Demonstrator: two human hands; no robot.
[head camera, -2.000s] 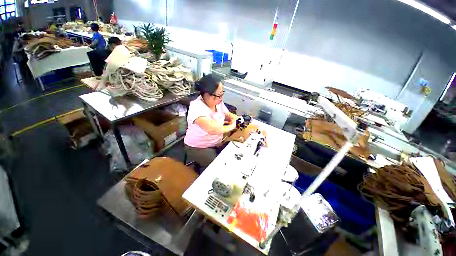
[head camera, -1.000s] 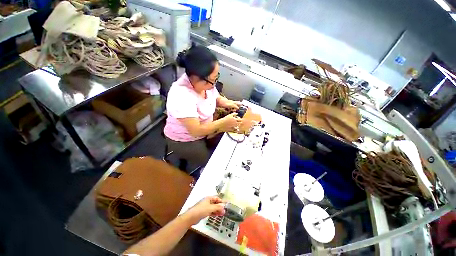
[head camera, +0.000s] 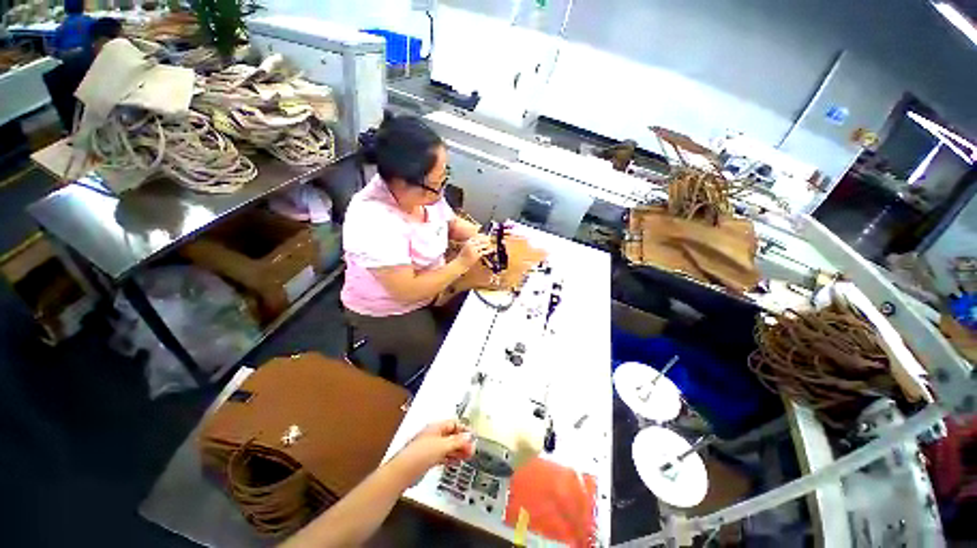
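My left hand (head camera: 441, 441) reaches in from the bottom edge, fingers bent together at the near end of a cream sewing machine (head camera: 508, 426). Whether it grips anything is too small to tell. My right hand is out of the picture. The machine stands on a long white sewing table (head camera: 450, 377). A seated person in a pink top (head camera: 391, 252) holds a small black device (head camera: 499, 248), perhaps a headband, above a brown bag panel (head camera: 521, 262). A red-orange sheet (head camera: 552, 501) lies at the table's near end.
Stacked brown panels (head camera: 311, 412) are on a low platform at left. A metal table (head camera: 102, 230) bears beige straps (head camera: 214, 155), with a carton (head camera: 262, 257) below. White spool discs (head camera: 669, 466) and a pale curved bar (head camera: 750, 503) are at right, near brown straps (head camera: 825, 353).
My left hand has come into view since the oldest frame and stays by the machine. The view has moved closer to the table. The seated person has raised the black device more upright.
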